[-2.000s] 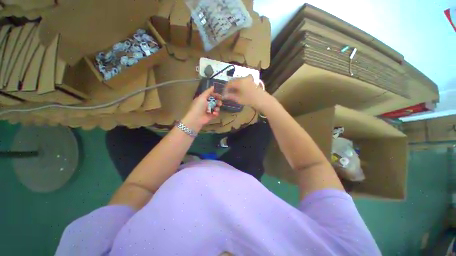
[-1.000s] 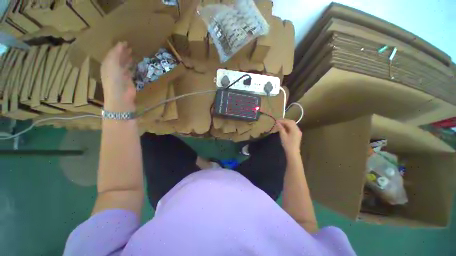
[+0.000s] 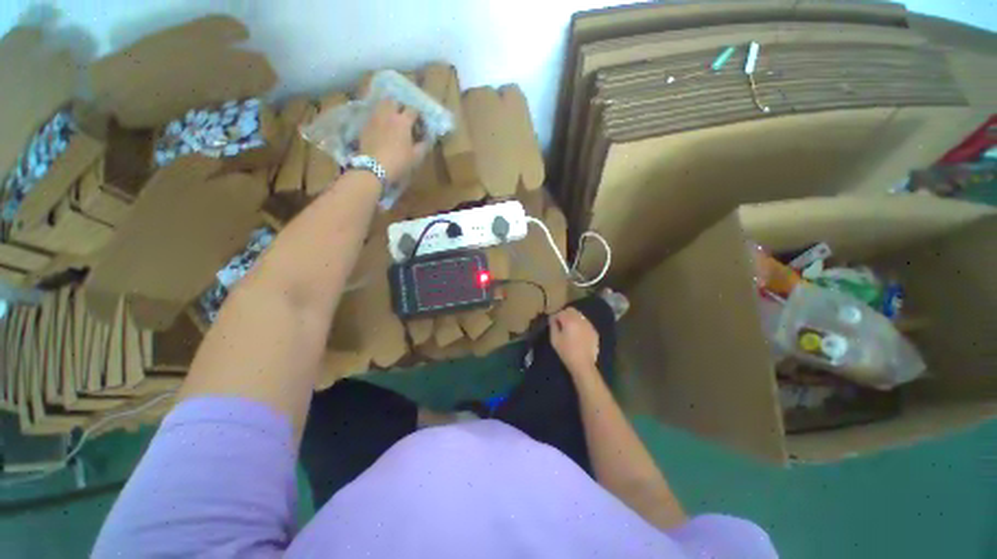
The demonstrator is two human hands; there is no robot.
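Note:
My left hand (image 3: 391, 140) reaches over the work surface onto the crumpled clear plastic bag (image 3: 335, 122), its fingers curled on the plastic; the contents under the hand are hidden. My right hand (image 3: 575, 339) is low by my knee, its fingertips closed on the thin dark lead (image 3: 529, 283). That lead runs from the black multi-slot box (image 3: 446, 286), whose red light glows at its right end. The white power strip (image 3: 477, 224) lies just behind the box, with dark plugs in it.
Open cartons of small white-silver pieces (image 3: 211, 131) stand at the left and back left, one partly behind my left arm. Folded small cartons (image 3: 66, 349) stand in rows. Flattened cartons (image 3: 765, 120) lean at right. A large open carton (image 3: 700, 339) holds bags and bottles.
My left hand has moved from the small open carton to the bag, which is now more crumpled. My right hand is lower, beside my knee. The view has shifted, showing more cartons at left.

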